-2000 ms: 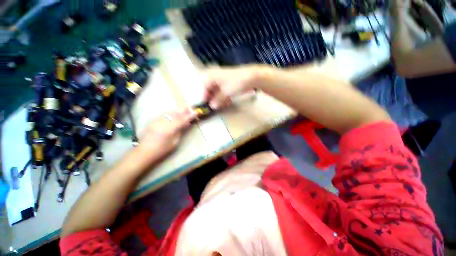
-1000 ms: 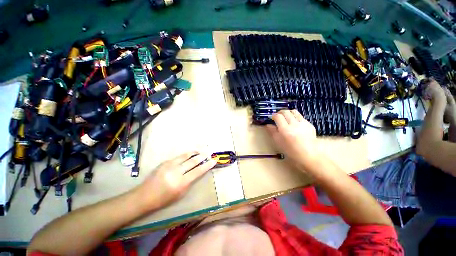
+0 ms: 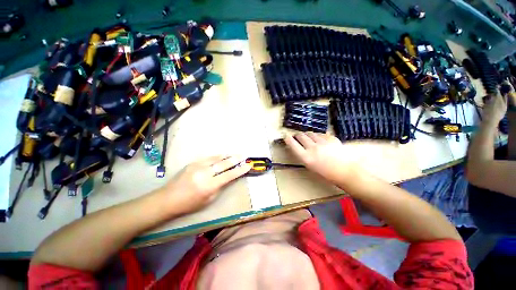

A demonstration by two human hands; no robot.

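A part-built unit, a small black body with a yellow-orange inside, lies on the bench over the pale tape strip. Its black cable runs right, under my right hand. My left hand holds the unit's left end with its fingertips. My right hand is just right of the unit, palm down, with a dark piece, seemingly a black cover, showing at its fingertips; the rest is hidden. Stacked black covers lie in rows beyond, with a small separate group nearest my right hand.
A pile of wired units with green boards lies at left, another pile at far right. A green belt runs along the back. The bench's green front edge is near me. Another person's arm is at far right.
My right hand has drawn back from the covers towards the unit, with a dark piece at its fingertips. The end covers now lie apart from their row. My left hand stays on the unit.
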